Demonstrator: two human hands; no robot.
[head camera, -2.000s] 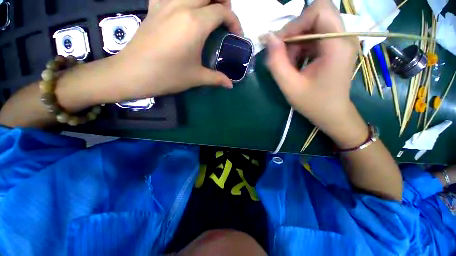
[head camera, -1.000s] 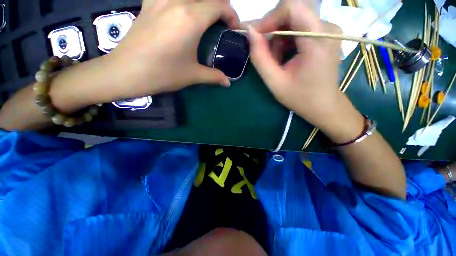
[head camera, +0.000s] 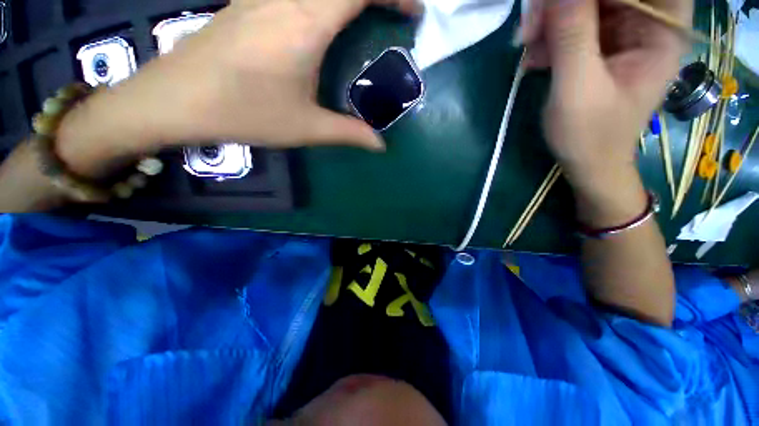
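A smartwatch body (head camera: 386, 88) with a black glass face and silver rim lies face up and turned cornerwise on the green bench mat. My left hand (head camera: 250, 75) is beside it, thumb and fingers apart, with a gap between them and the watch. My right hand (head camera: 595, 100) is at the upper right, slightly blurred, and holds a tan bamboo stick (head camera: 662, 18). Its fingertips are partly cut off or blurred at the top edge. A white cloth (head camera: 462, 29) lies between my hands at the top.
A dark foam tray (head camera: 270, 179) at left holds pale-backed watches. A white cord (head camera: 495, 166) runs to the bench edge. At right are loose sticks (head camera: 533, 204), a small round vessel (head camera: 692, 90), orange caps (head camera: 707, 166), a wipe (head camera: 720, 218) and another person's wrist (head camera: 747, 287).
My left fingers have opened off the watch, which has turned cornerwise on the mat. My right hand has moved right, away from the watch, with the stick.
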